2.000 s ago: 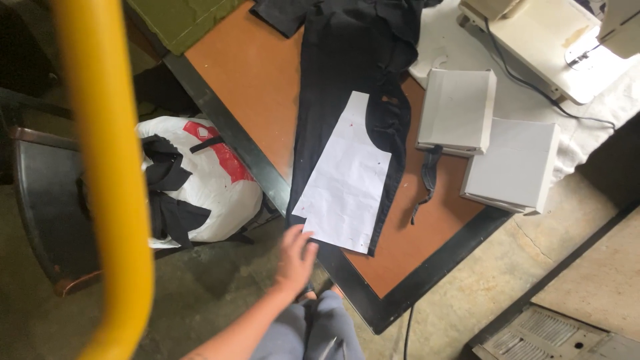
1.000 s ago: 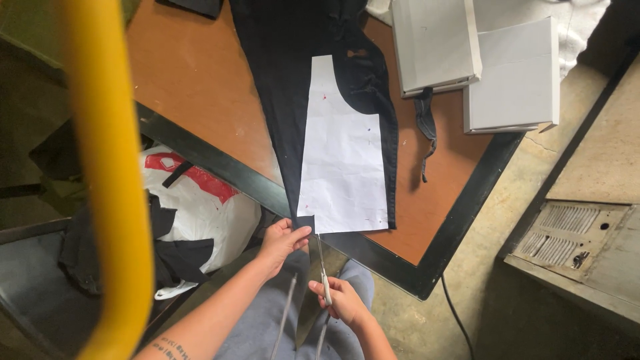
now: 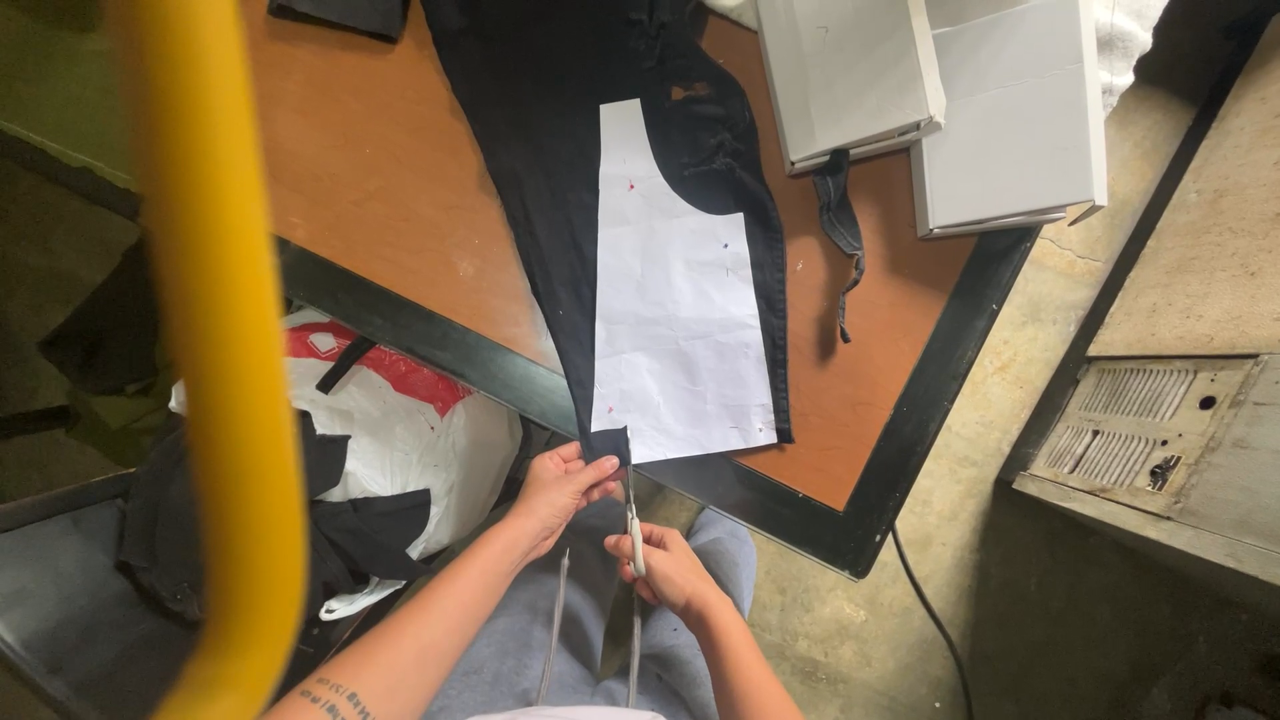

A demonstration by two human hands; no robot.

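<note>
A white paper pattern piece [image 3: 680,330] lies pinned on black fabric [image 3: 530,180], which looks like a trouser leg, spread over the brown table top. My left hand [image 3: 565,495] pinches the fabric's lower left corner between thumb and fingers, just below the paper. In my right hand [image 3: 665,570] is a pair of scissors [image 3: 635,535] with light handles; its blades point up to the fabric edge beside the paper's lower left notch. How far the blades are apart cannot be told. A thin black fabric strip [image 3: 838,215] lies to the right.
Two white boxes [image 3: 1010,110] sit at the table's upper right. The table's black edge [image 3: 770,520] runs close to my hands. A white and red plastic bag [image 3: 440,440] with black scraps stands at the left. A yellow bar [image 3: 220,350] crosses the left foreground. A cable [image 3: 935,610] hangs at the right.
My right hand, out of sight two seconds ago, came into view with the scissors, whose blades are now closer in at the fabric edge. My left hand has stayed at the fabric's lower left corner.
</note>
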